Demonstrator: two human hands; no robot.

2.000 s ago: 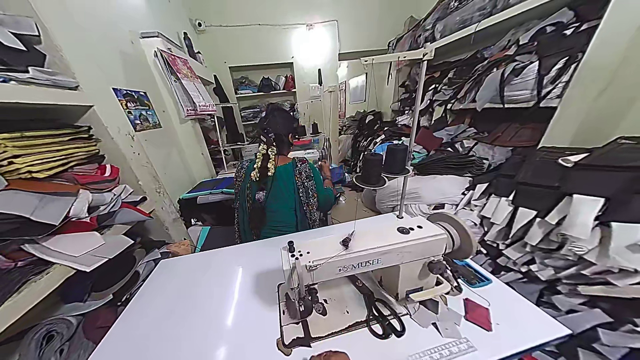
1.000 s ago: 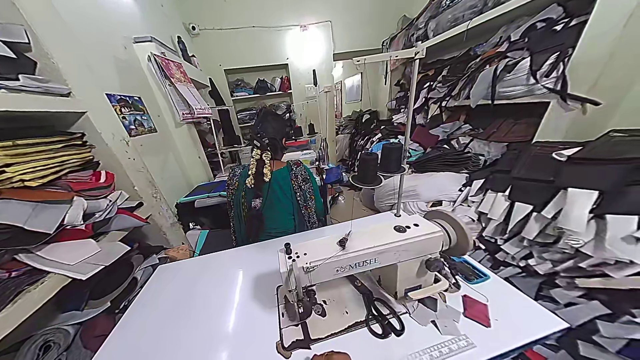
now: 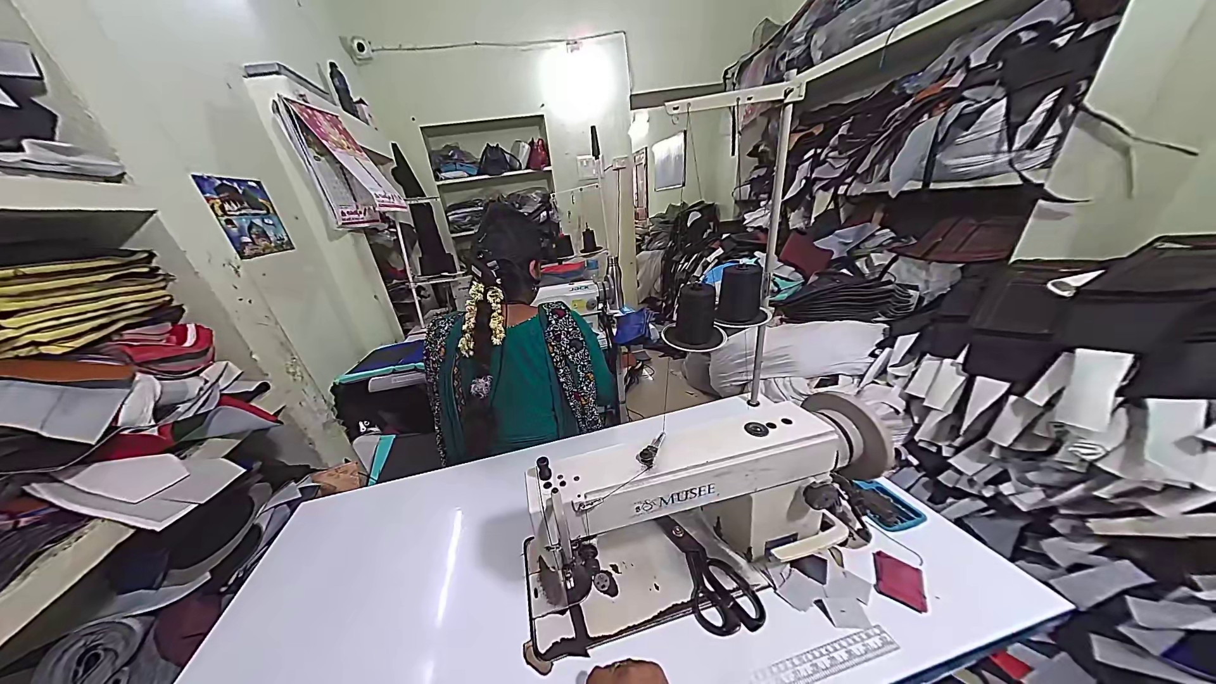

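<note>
A small brown rounded shape (image 3: 627,673), which looks like part of a hand, shows at the bottom edge; whether it is my left or my right hand I cannot tell, nor whether it holds anything. Just beyond it stands a white Musee sewing machine (image 3: 684,475) on a white table (image 3: 380,570). Black-handled scissors (image 3: 727,594) lie on the machine's bed and the tabletop, blades under the arm. To their right are grey fabric scraps (image 3: 841,598), a red fabric piece (image 3: 900,581), a clear ruler (image 3: 831,655) and a blue tray (image 3: 891,505).
Behind the table a person in green (image 3: 518,380) sits facing away, near another sewing machine (image 3: 575,296). Black thread cones (image 3: 696,313) stand on the thread stand. Stacked fabric pieces (image 3: 76,304) fill the left shelves; hanging cut pieces (image 3: 1092,389) crowd the right side.
The seated person's extended right forearm, visible two seconds ago, is now hidden, and their head and braid have shifted. The sewing machine and the scissors have stayed in place.
</note>
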